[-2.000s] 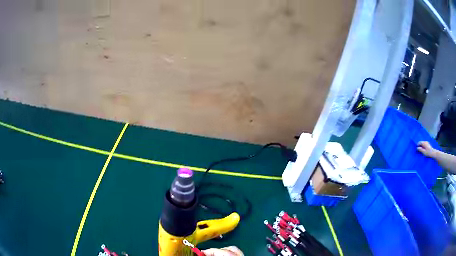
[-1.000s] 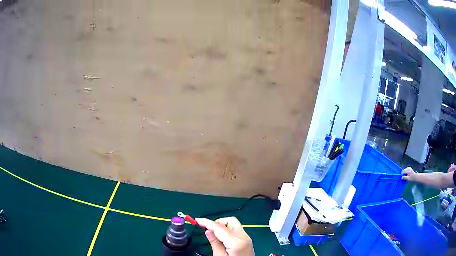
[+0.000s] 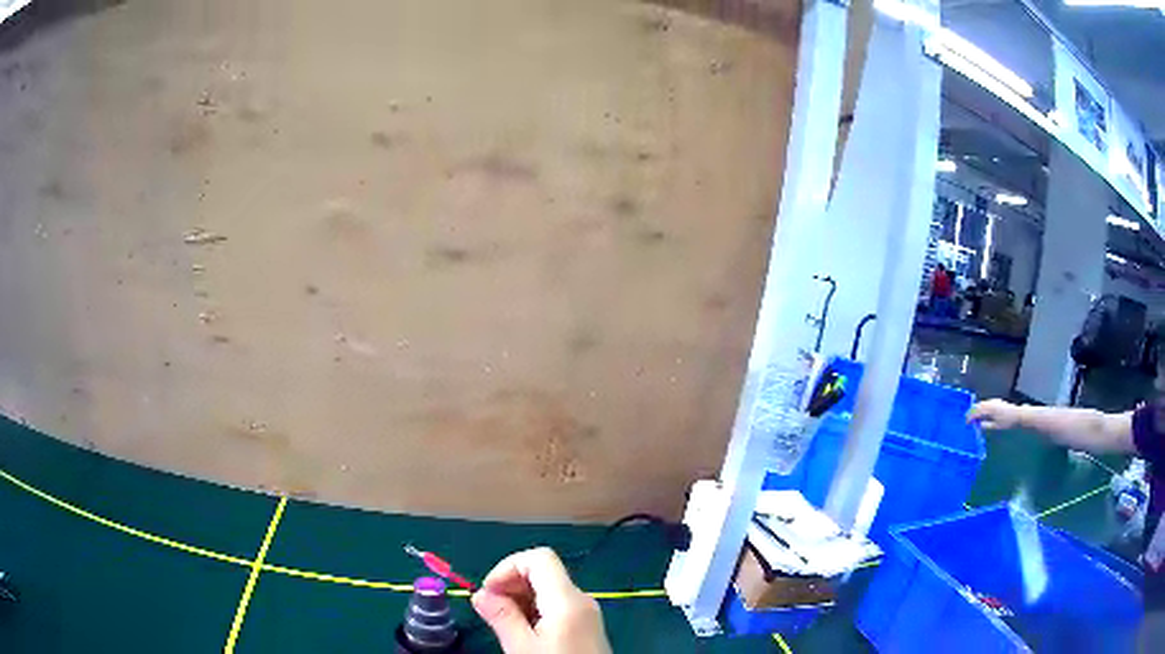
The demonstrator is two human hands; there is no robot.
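My right hand (image 3: 543,603) pinches a cable lead near its red heat-shrink tubing (image 3: 441,567) between thumb and finger. The ring terminal (image 3: 411,552) at the tip points up and left. The tubing is just above the heat gun nozzle (image 3: 431,611), which stands upright with a pinkish-purple tip. The gun's body is cut off by the bottom edge. The lead behind the fingers is hidden. My left hand is not in view.
A white post (image 3: 770,371) rises at right, with a pen holder (image 3: 790,406) and a cardboard box (image 3: 776,585) with papers. Blue bins (image 3: 939,581) stand beyond. Another person's arm (image 3: 1067,424) reaches to a bin. A black power cord (image 3: 626,521) lies behind.
The view has tilted up and shifted right. My right hand has risen from the bottom edge with the lead, and its red end now points left above the nozzle. The other person's hand stays at the bin.
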